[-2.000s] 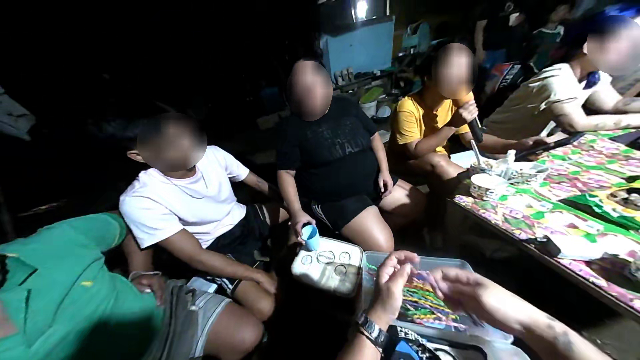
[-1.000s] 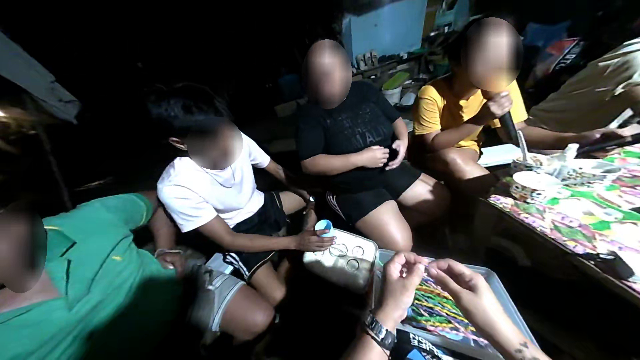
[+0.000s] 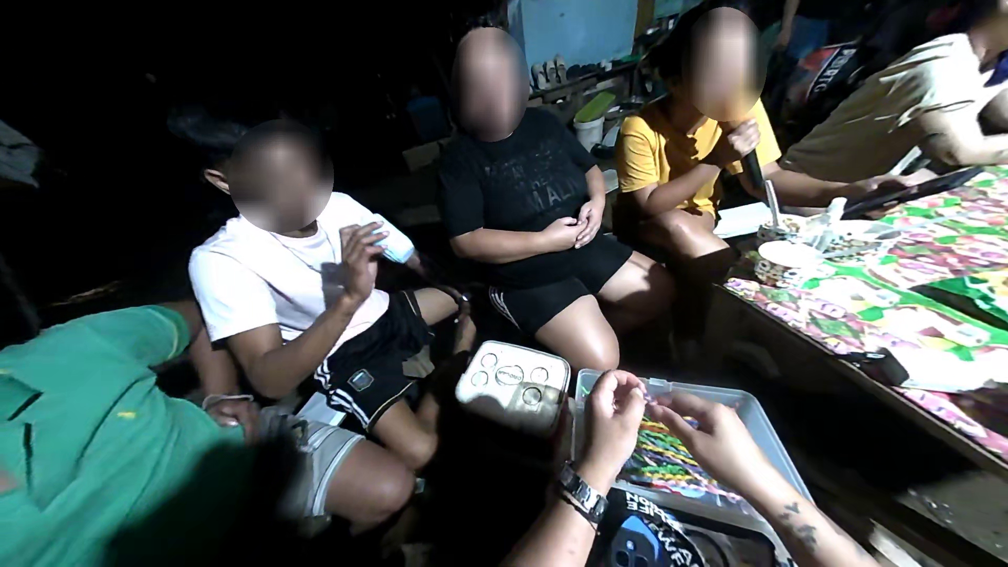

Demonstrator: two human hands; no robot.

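My left hand (image 3: pixel 613 417), with a dark metal wristwatch (image 3: pixel 581 494) below it, and my right hand (image 3: pixel 713 433) meet fingertip to fingertip. Pinched between them is a small, thin, pale purplish item (image 3: pixel 649 399), too small to name. Both hands are above a clear plastic container (image 3: pixel 768 441) that holds many coloured braided strands (image 3: pixel 669 465) in yellow, green, red and purple. Below the container, near my lap, lie a dark item with white lettering and a blue patch (image 3: pixel 634 539).
A white cooler lid (image 3: pixel 516 386) with round recesses sits left of the container. A table with a floral cover (image 3: pixel 866 315) bears paper bowls (image 3: pixel 783 264) at right. Several people sit around; one in yellow holds a microphone (image 3: pixel 752 169).
The person in white has raised the blue cup from beside the cooler lid to chest height. My hands stay together over the container.
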